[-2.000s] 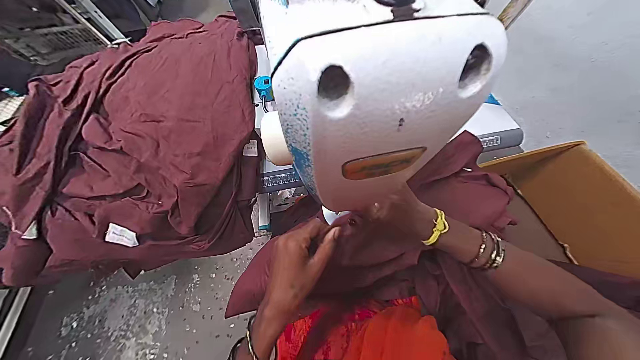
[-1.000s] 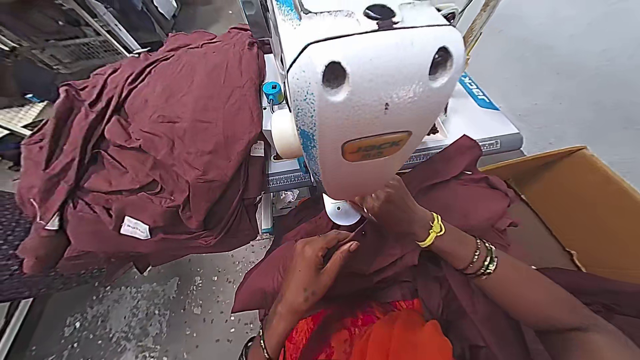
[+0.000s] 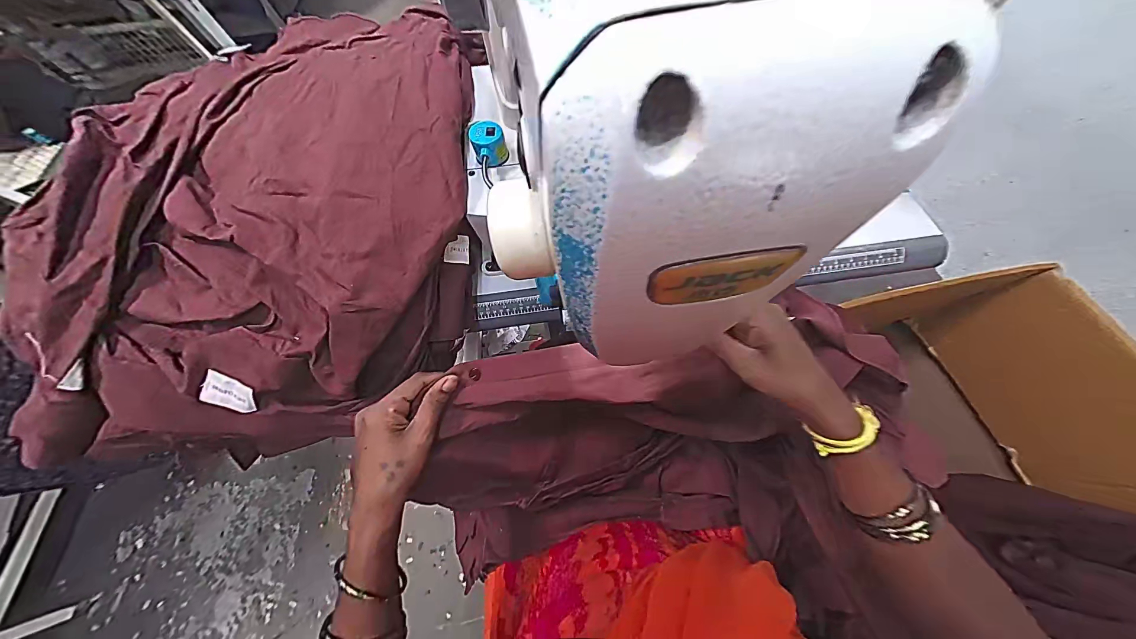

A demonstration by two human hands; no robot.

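A maroon garment lies across my lap and under the head of a white Jack sewing machine. My left hand pinches the garment's edge between thumb and fingers, just left of a small dark button. My right hand grips the same strip of cloth beside the lower right of the machine head, its fingertips partly hidden. The strip stretches between both hands. The needle area is hidden behind the machine head.
A pile of maroon garments with white labels lies at the left. An open cardboard box stands at the right, against the machine bed. A blue-capped part sits behind the machine's round white knob.
My left hand has moved left, away from the machine head, with the garment's edge in it. The strip now spans the gap between my hands, and a button shows on it.
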